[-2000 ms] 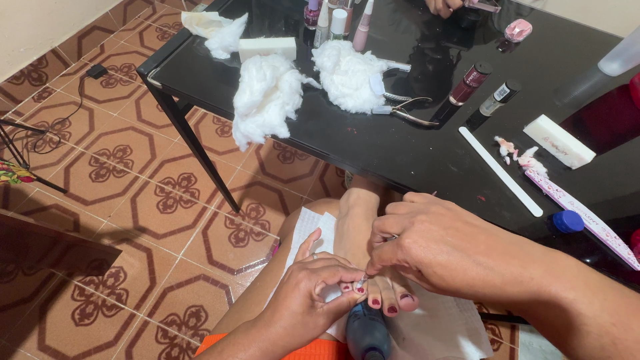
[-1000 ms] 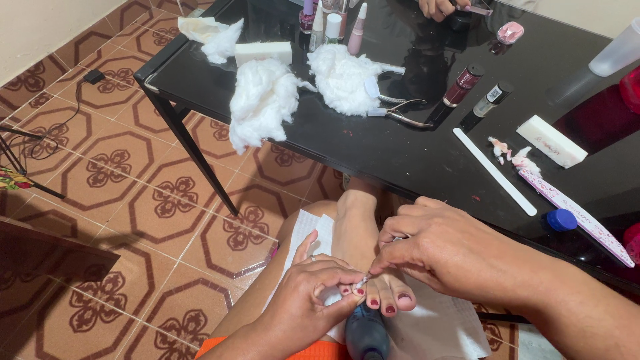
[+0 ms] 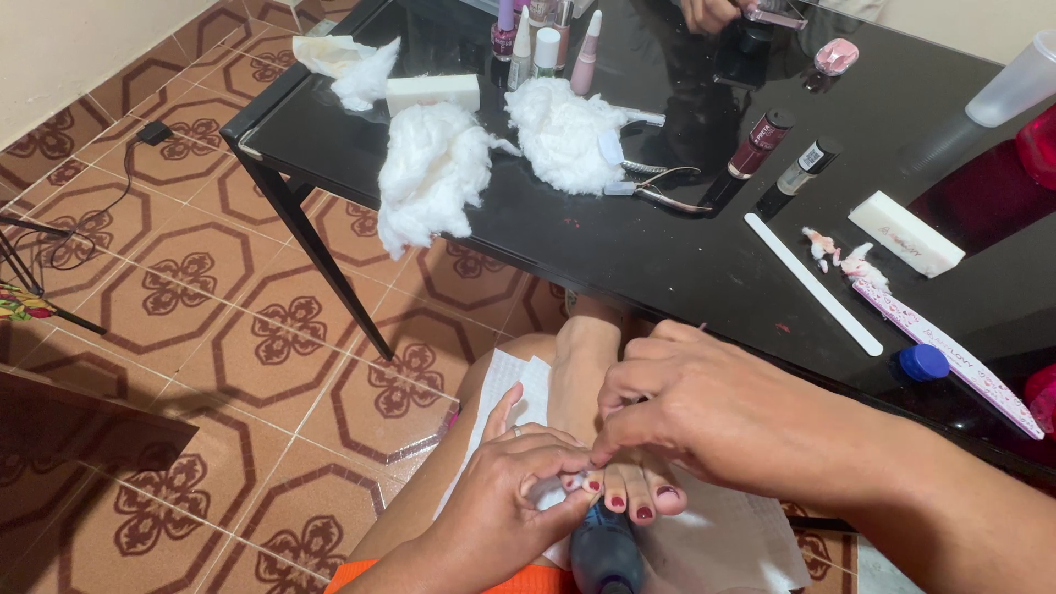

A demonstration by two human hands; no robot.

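Observation:
A bare foot [image 3: 587,371] with dark red toenails rests on white paper towel [image 3: 734,536] over my lap. My left hand [image 3: 516,487] is at the smaller toes, its thumb and fingers pinching a small tuft of white cotton by a nail. From the right, my right hand [image 3: 701,404] reaches over the foot, fingertips bent together beside the same toes; whether they hold a thin tool is hidden. Below the toes, between my hands, lies a dark bottle [image 3: 606,549].
On the black table [image 3: 660,272] are cotton wool [image 3: 433,169], cuticle nippers [image 3: 660,191], nail polish bottles [image 3: 761,142], a white nail file [image 3: 813,285], a patterned file [image 3: 949,355], a white buffer block [image 3: 906,233] and a blue cap [image 3: 924,361]. Another person's hand [image 3: 711,12] is across the table.
My right hand's fingers have shifted slightly at the smaller toes. My left hand keeps its place beside them.

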